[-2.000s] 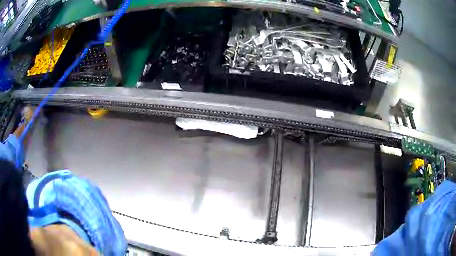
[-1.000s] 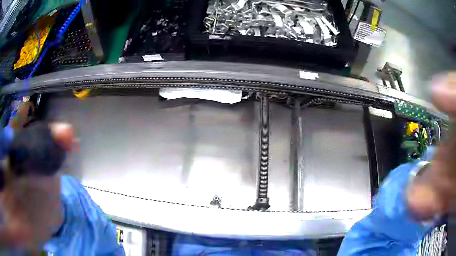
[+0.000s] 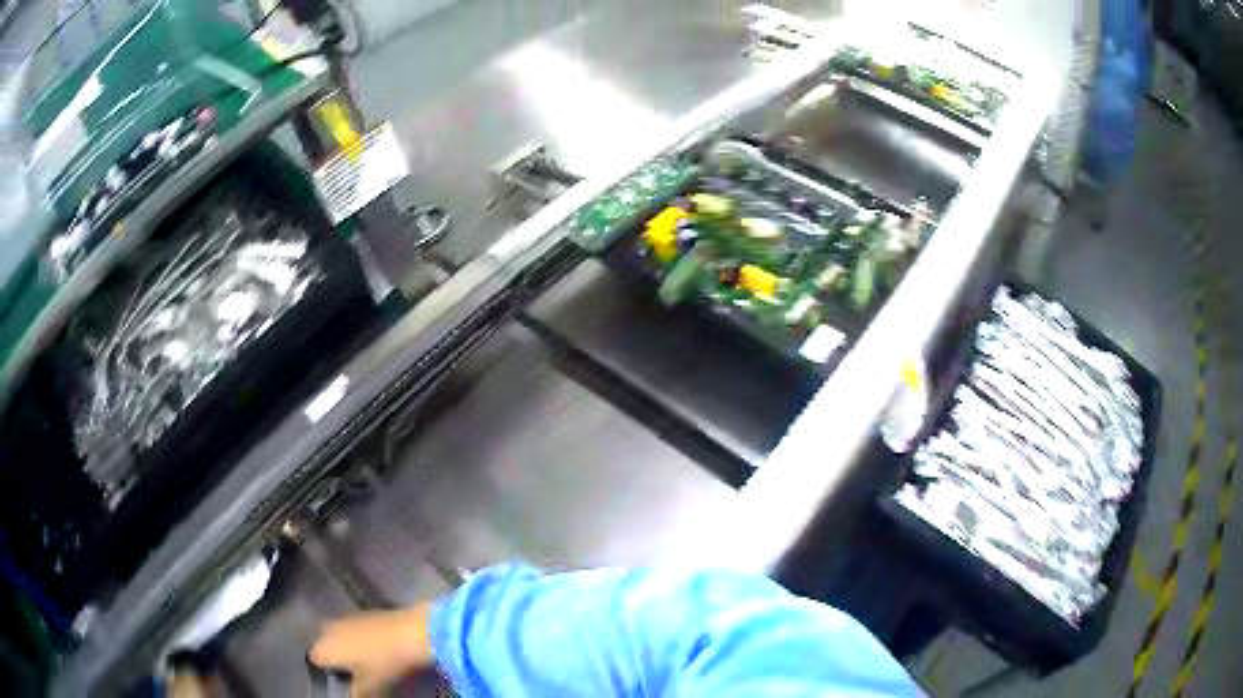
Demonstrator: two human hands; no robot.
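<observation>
My right hand point(image 3: 375, 648) is low in the picture, over the metal plates of the conveyor, with its blue sleeve coming from the lower right. Dark material shows at its fingertips, which are blurred and partly cut off; I cannot tell if they hold anything. A blurred tan shape at the bottom left edge may be part of my left hand. A green circuit board point(image 3: 859, 280) with yellow-taped parts lies in a dark carrier between the rails, beyond my hand. A white sheet point(image 3: 232, 600) lies by the far rail.
A black bin of silvery metal parts point(image 3: 225, 307) stands behind the far rail. A black tote of long silvery strips point(image 3: 1036, 450) stands right of the near rail point(image 3: 872, 368). Another board point(image 3: 941, 89) is farther along. Yellow-black tape marks the floor; someone's blue clothing shows at upper right.
The view has swung right along the line, bringing the board and strip tote into view. My right hand, earlier raised and blurred at the right, is now low over the plates.
</observation>
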